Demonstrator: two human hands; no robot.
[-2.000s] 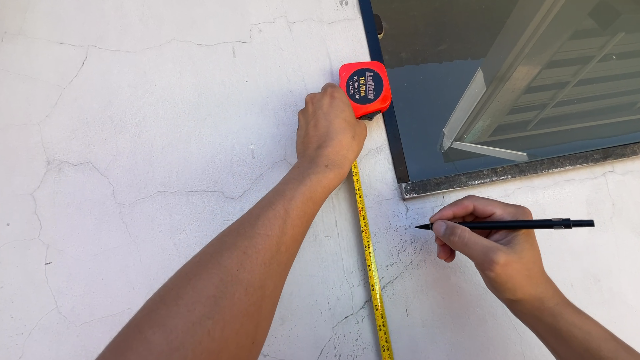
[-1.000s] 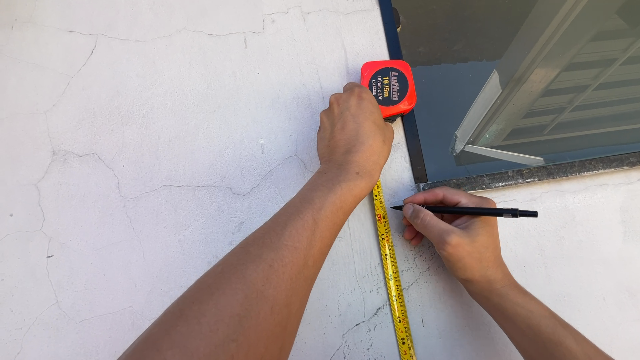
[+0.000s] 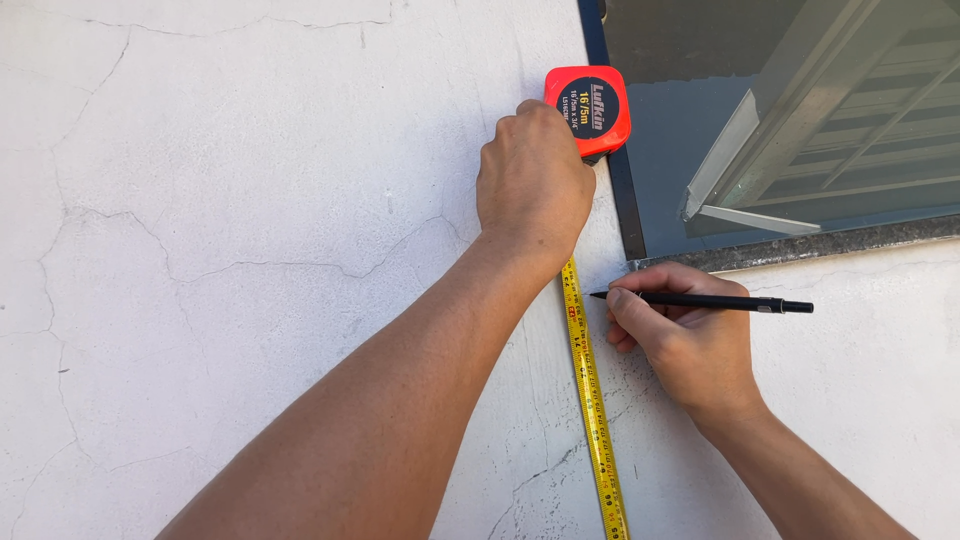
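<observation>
My left hand [image 3: 536, 172] is closed around a red Lufkin tape measure [image 3: 613, 112], its fingers hidden behind the hand. The case lies over the dark frame at the window's left edge. From beneath my left wrist the yellow tape blade [image 3: 592, 405] runs down along the wall and out of view at the bottom. My right hand [image 3: 686, 330] grips a slim black mechanical pencil [image 3: 705, 300], roughly level. The pencil's tip is at the wall just right of the blade, below the window's lower left corner.
A white plastered wall [image 3: 262, 172] with thin cracks fills most of the view. At the upper right is a window pane [image 3: 675, 150] with reflections, bordered by a dark frame [image 3: 628, 202] at left and a rough grey stone sill [image 3: 817, 246] below.
My right hand has moved the pencil left, from clear of the tape blade to close beside it. My left hand still holds the tape measure by the window frame. The view has shifted slightly.
</observation>
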